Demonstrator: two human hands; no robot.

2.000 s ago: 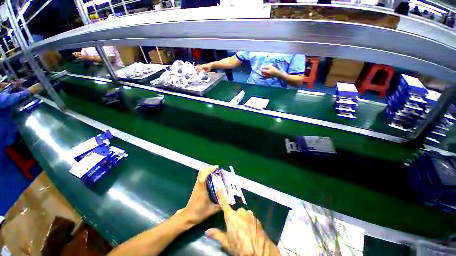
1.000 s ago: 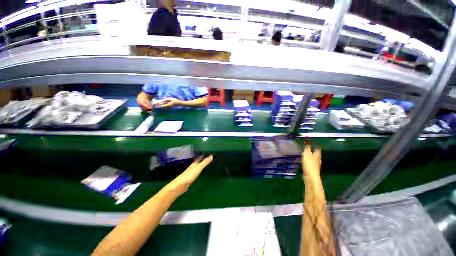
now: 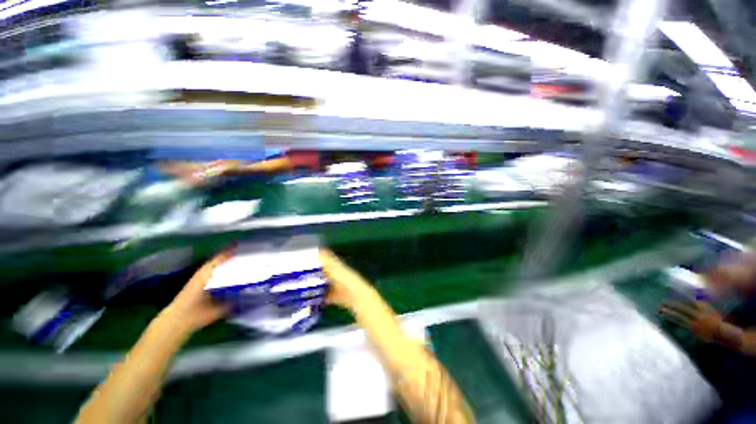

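A stack of several blue-and-white retail boxes (image 3: 269, 286) is held between my two hands, above the near side of the green conveyor belt (image 3: 406, 248). My left hand (image 3: 207, 290) presses on the stack's left side. My right hand (image 3: 336, 277) is on its right side. The frame is motion-blurred, so the fingers and the box print are unclear. White leaflets (image 3: 358, 385) lie on the green ledge below, beside my right forearm.
More boxes (image 3: 58, 319) lie on the belt at left. A grey tray (image 3: 613, 352) is on the near ledge at right, by a slanted metal post (image 3: 572, 199). Another person's hand (image 3: 705, 319) is at far right. Box stacks (image 3: 431, 178) and an opposite worker's hands (image 3: 207, 170) are across the belt.
My hands have closed in from both sides onto the box stack that lay on the belt, and it is now nearer me. The view has swung right, bringing in the other person at right.
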